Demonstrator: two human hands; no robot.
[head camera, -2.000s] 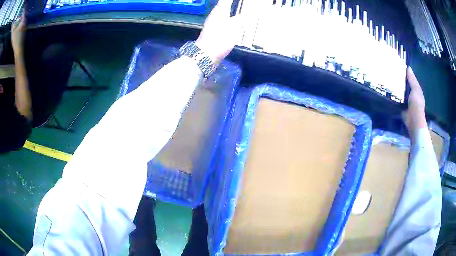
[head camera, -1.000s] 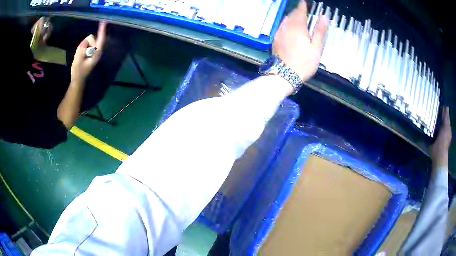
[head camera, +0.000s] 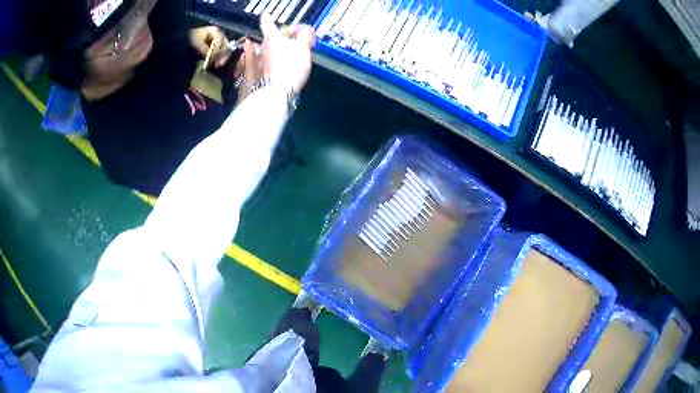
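Observation:
My left hand (head camera: 285, 60), with a metal watch at the wrist, reaches to the bench edge at upper left, beside another person's hands. Its fingers are blurred, and I cannot tell whether they hold anything. My right hand is not in view. Silver-white rods (head camera: 418, 57) lie in a row in a blue tray (head camera: 516, 21) on the bench. More rods (head camera: 602, 165) lie in a black tray (head camera: 572, 80) to its right. Another row of rods (head camera: 399, 211) lies on cardboard inside a plastic-wrapped blue crate (head camera: 326, 253) below the bench.
A person in dark clothes (head camera: 142, 130) is at the left, hands near a small yellowish piece (head camera: 206, 83). More blue crates (head camera: 529, 322) with cardboard stand at lower right. A pale sleeve (head camera: 587, 15) reaches in at the top right. Yellow lines (head camera: 265, 269) cross the green floor.
My left hand has left the rods in the black tray and moved left toward the person. My right hand has gone out of view. The view has shifted left, showing the rods in the crate.

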